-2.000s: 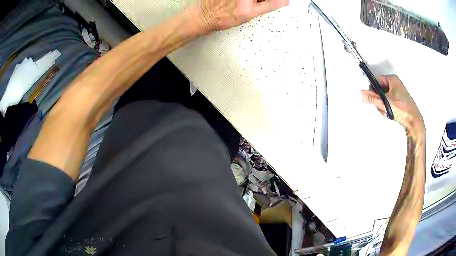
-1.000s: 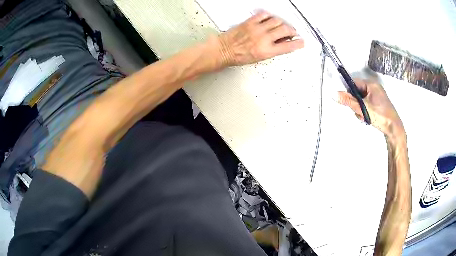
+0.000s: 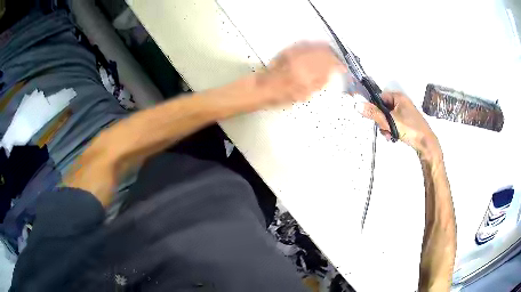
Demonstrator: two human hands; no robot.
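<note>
My right hand [image 3: 403, 120] grips the black handles of the shears [image 3: 368, 85], whose long dark blades point to the upper left over the white paper [image 3: 320, 154]. My left hand [image 3: 311, 68] is blurred, palm down over the paper, close beside the blades on their left. Whether it holds anything cannot be told. A long curved cut line [image 3: 370, 188] runs down the sheet from beneath my right hand.
A mottled brown-grey bar [image 3: 463, 107] lies to the right of the shears. A navy and white striped block [image 3: 495, 215] lies at lower right. The cream table edge [image 3: 188, 80] runs diagonally, with scraps [image 3: 294, 245] heaped below it. Grey cloth [image 3: 85, 74] lies at far left.
The shears and my right hand have moved left in the view. My left hand has shifted slightly down and right, nearer the blades. The bar and striped block appear lower in the view.
</note>
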